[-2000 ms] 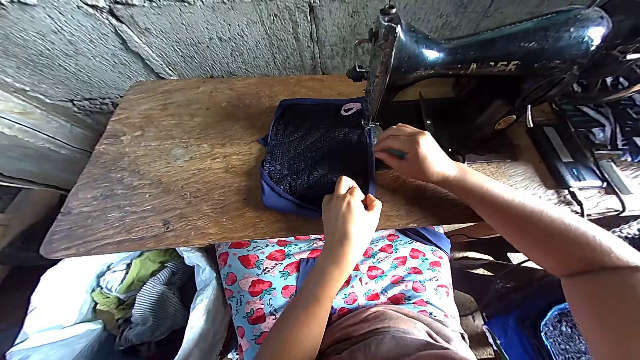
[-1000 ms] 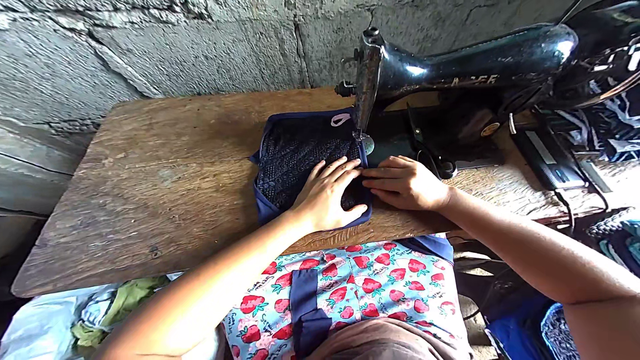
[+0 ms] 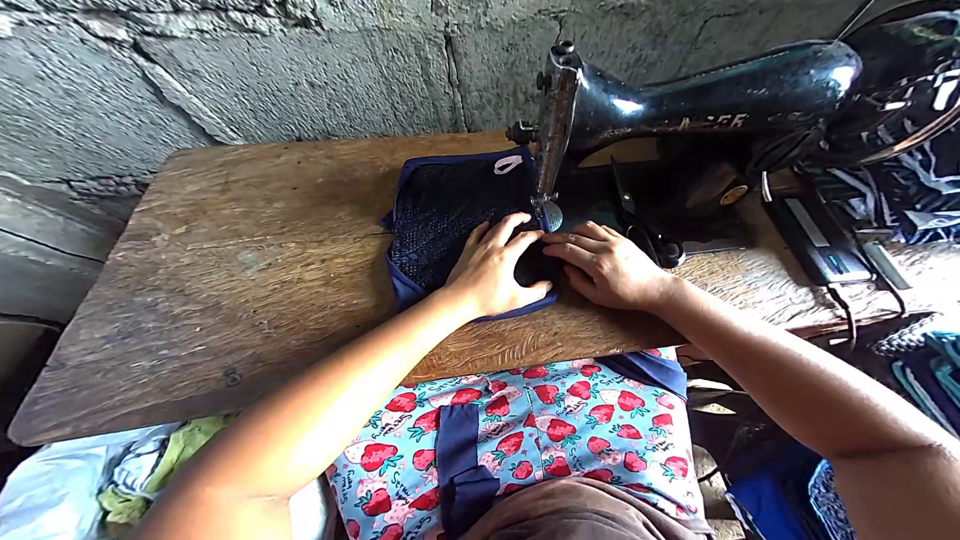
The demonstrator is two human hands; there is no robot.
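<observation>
A dark patterned fabric piece with navy binding (image 3: 450,195) lies on the wooden sewing table, its right edge beneath the needle area of a black sewing machine (image 3: 720,94). A small pale loop (image 3: 508,164) shows near its upper right corner. My left hand (image 3: 499,266) rests flat on the fabric with fingers apart, just below the presser foot. Beside it, my right hand (image 3: 611,266) touches the bound right edge with bent fingers; whether it pinches the edge is unclear. Black-handled scissors (image 3: 651,238) lie on the machine bed behind my right hand.
The wooden table (image 3: 262,277) runs up to a rough block wall (image 3: 315,82). A black device with cables (image 3: 821,240) lies right of the machine, near striped cloth pieces (image 3: 900,180). Strawberry-print cloth (image 3: 555,420) covers my lap. Bagged fabric (image 3: 67,480) sits below the table at left.
My left hand has gone from gripping the fabric's near edge to lying spread on top of it. My right hand has moved from beside the needle to the fabric's right edge, nearer me.
</observation>
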